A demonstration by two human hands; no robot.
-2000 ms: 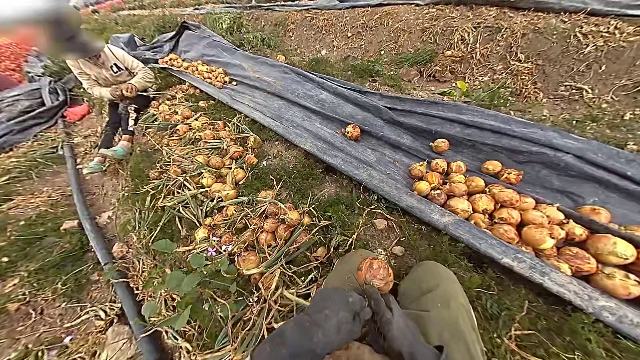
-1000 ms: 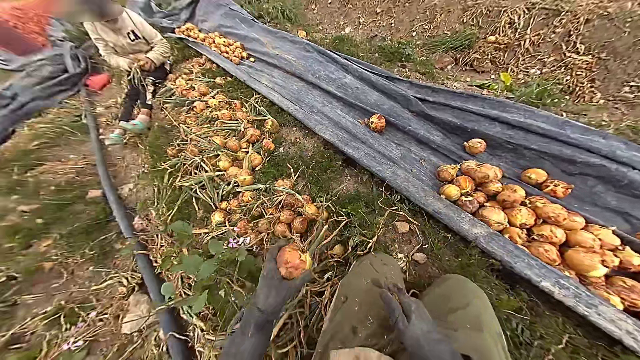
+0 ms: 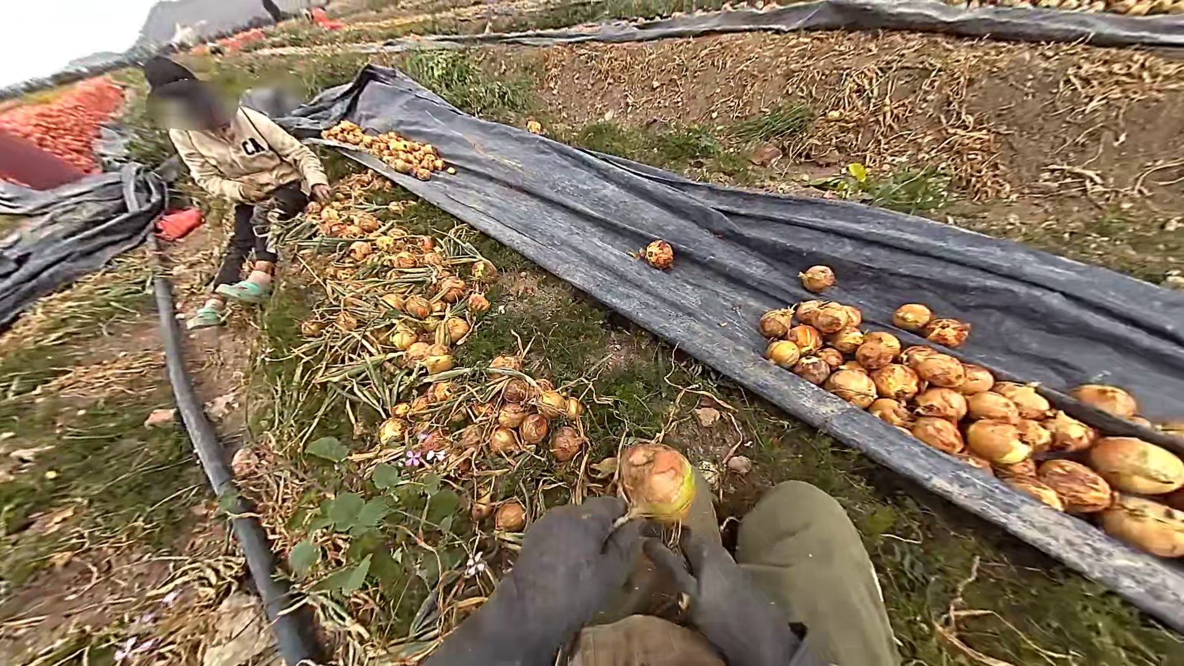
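Note:
An onion point(image 3: 657, 481) with brownish skin and a yellow-green side is above my lap, between my knees. My left hand point(image 3: 578, 560), in a dark glove, grips it from the left and below. Just under the onion is my right hand point(image 3: 726, 592), also gloved; its fingers are close to the onion's base, and whether they hold anything is hard to tell. Onions with dry tops point(image 3: 518, 407) lie on the ground ahead and to the left. Trimmed onions point(image 3: 939, 370) are heaped on a dark plastic sheet point(image 3: 592, 231) to the right, with a single onion point(image 3: 659, 254) farther up it.
A black hose point(image 3: 199, 416) runs along the ground at the left. Beyond the loose onions a person point(image 3: 245, 157) sits beside the sheet, near a smaller onion pile point(image 3: 393, 151). A red bag point(image 3: 178, 223) and bunched dark sheeting point(image 3: 79, 222) lie at the far left.
My left hand, which held an onion over the loose onions one second ago, is now at my lap with an onion. My right hand has come in close beside it.

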